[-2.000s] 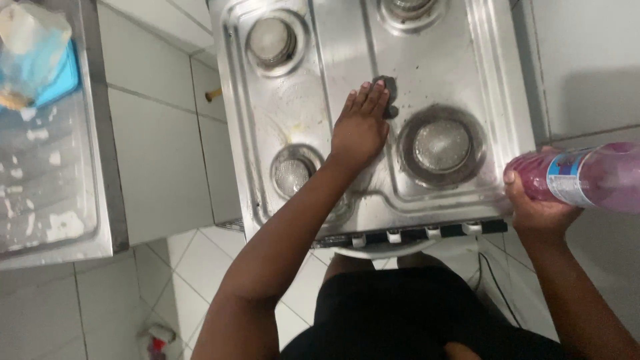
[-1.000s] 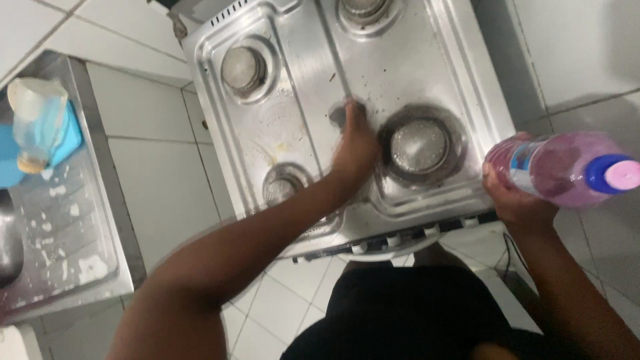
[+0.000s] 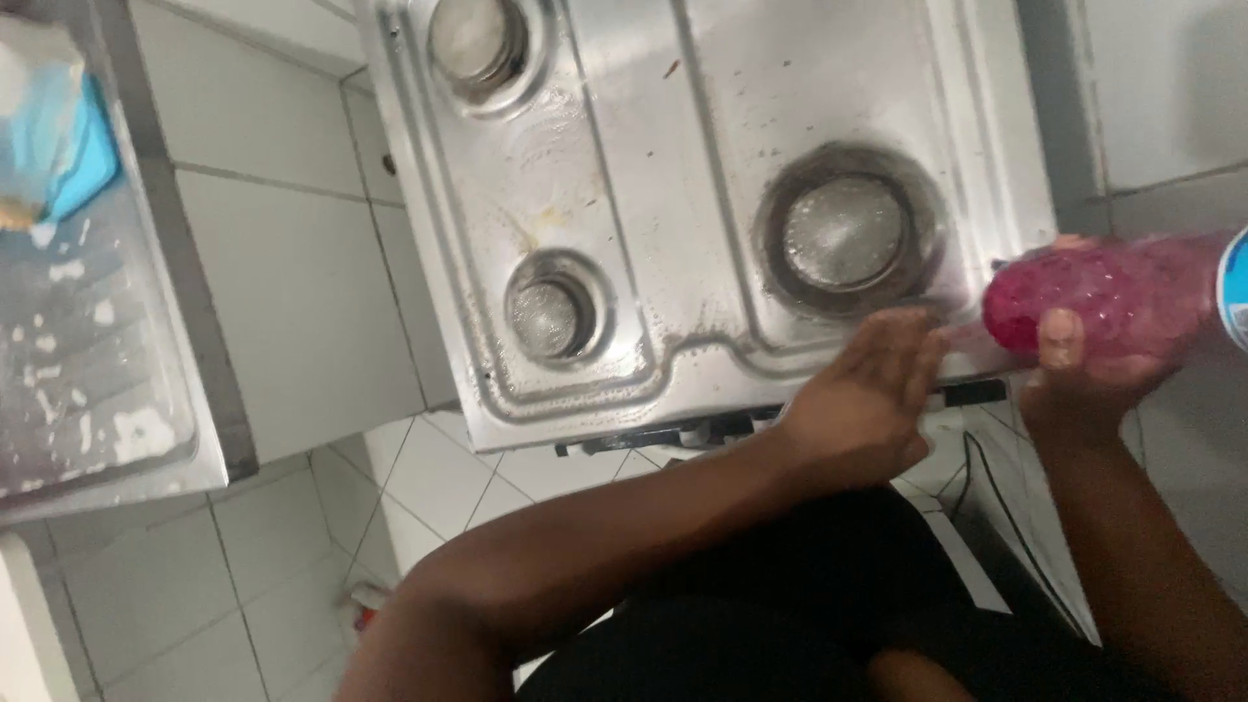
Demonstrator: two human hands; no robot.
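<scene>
My left hand (image 3: pixel 868 400) is at the front edge of the stainless-steel stovetop (image 3: pixel 663 234), just below the large front right burner (image 3: pixel 843 234). Its fingers lie together, and a dark patch shows past their tips; whether something is under them cannot be told. My right hand (image 3: pixel 1082 370) grips a clear plastic bottle of pink liquid (image 3: pixel 1141 292), lying nearly sideways with its base toward the stove. The bottle's cap is out of view. A small front left burner (image 3: pixel 551 317) and a back left burner (image 3: pixel 478 44) sit in round recesses. Wet spots and yellowish residue mark the metal.
To the left, a metal sink drainboard (image 3: pixel 88 351) with whitish spots holds a blue item (image 3: pixel 83 146) beside a translucent container. A tiled counter side stands between sink and stove. Control knobs (image 3: pixel 692 434) line the stove front, and a dark cable (image 3: pixel 1014 517) hangs at the lower right.
My left hand has moved from the middle of the stovetop to its front right edge. The bottle in my right hand has turned: its blue and pink cap, seen earlier, is out of view.
</scene>
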